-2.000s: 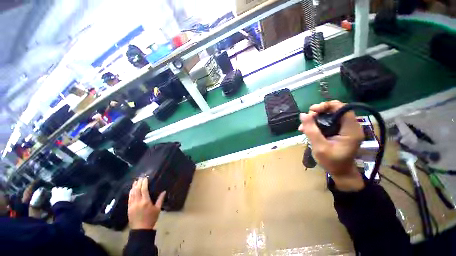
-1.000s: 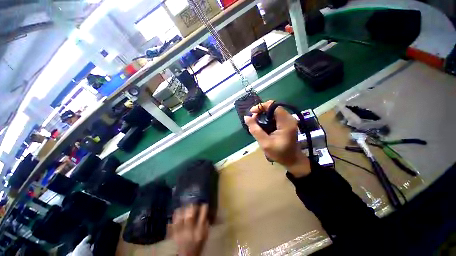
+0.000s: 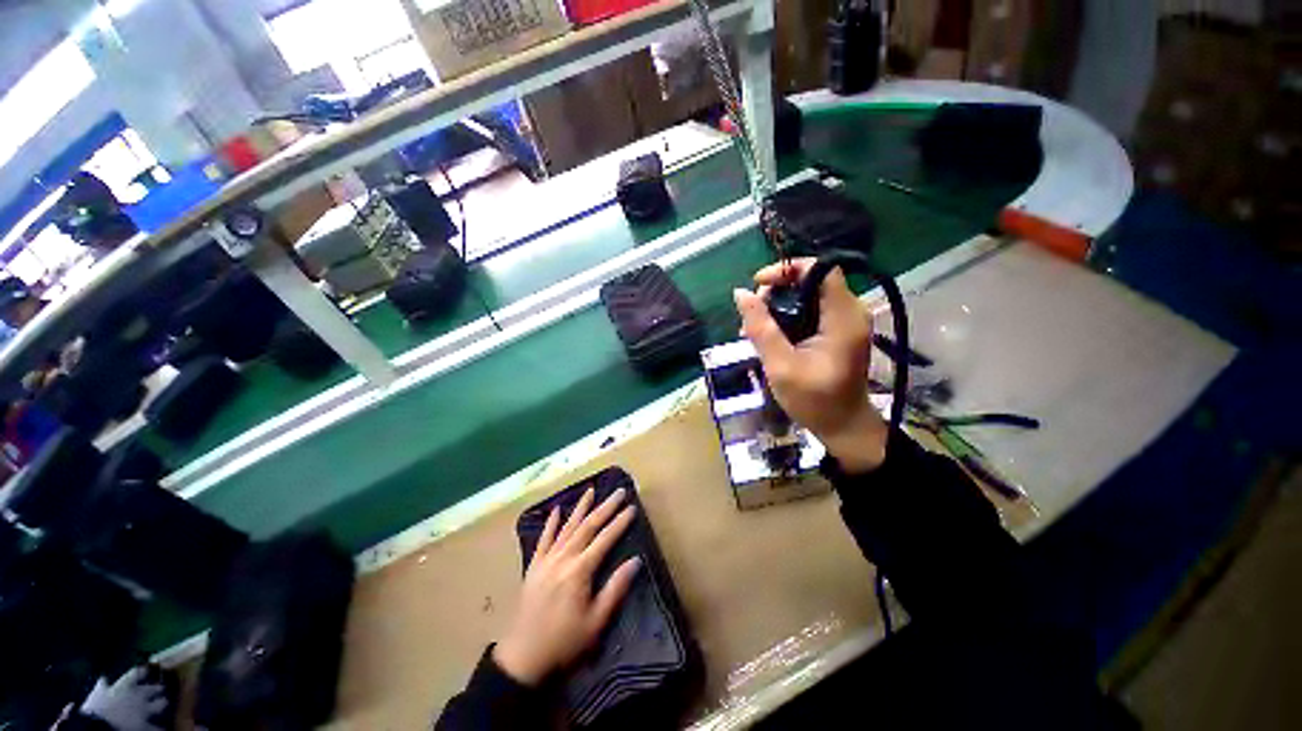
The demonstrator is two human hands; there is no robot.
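Note:
A black ribbed speaker cabinet (image 3: 643, 643) lies on the cardboard-covered bench (image 3: 429, 600). My left hand (image 3: 571, 586) rests flat on its top face, fingers spread, not closed around it. My right hand (image 3: 821, 357) is closed around the black electric screwdriver (image 3: 790, 307), above the screw feeder (image 3: 778, 464) and right of the cabinet. A thick black cable (image 3: 900, 336) loops from the driver. A silver spring (image 3: 735, 100) hangs down to it. The driver's tip is hidden behind my hand.
The green conveyor (image 3: 500, 386) runs behind the bench, with a black cabinet (image 3: 653, 317) on it. Another dark cabinet (image 3: 279, 628) stands left on the bench. Pliers (image 3: 985, 454) lie right of the feeder. A gloved hand (image 3: 126, 703) shows at the lower left.
The view has turned right. My left hand has brought a cabinet away from the group at the left, and now lies flat on it. My right hand still holds the driver, now over the feeder.

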